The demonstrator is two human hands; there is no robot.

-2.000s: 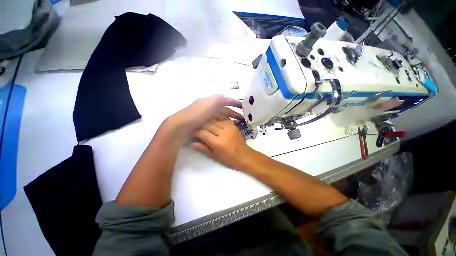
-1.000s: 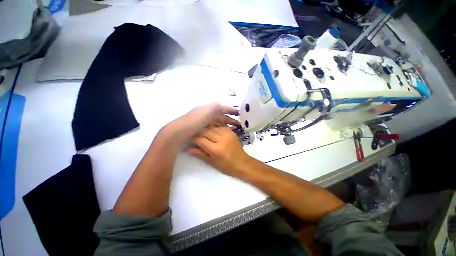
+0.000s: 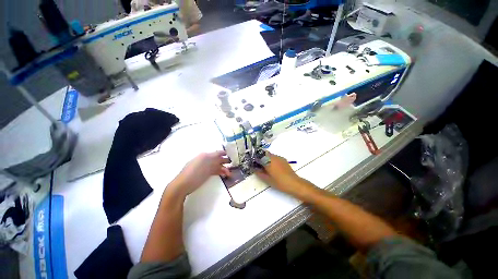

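The white sewing machine [image 3: 306, 111] with a blue stripe stands in front of me. My left hand [image 3: 205, 168] is at the left side of its needle area, fingertips against the machine's head end. My right hand [image 3: 277, 170] is at the right side of the needle area, fingers bent around the presser foot and needle bar parts [image 3: 252, 158]. Whether either hand pinches a small part is too small to tell. The metal plate [image 3: 238, 180] shows below the needle area. A small dark thin thing [image 3: 292, 162] lies on the bed just right of my right hand.
Black cut fabric panels [image 3: 128, 158] lie left of the machine. A red-handled tool [image 3: 368, 139] and a small dark and red tool [image 3: 389, 128] lie at the table's right end. A clear plastic bag [image 3: 445, 169] hangs right of the table. Another JACK machine [image 3: 131, 41] and part of a person [image 3: 190, 12] are opposite.
The view has turned up and shifted, showing the opposite machine. My hands, close together before, are now apart, one each side of the needle area. The needle parts and plate are now exposed.
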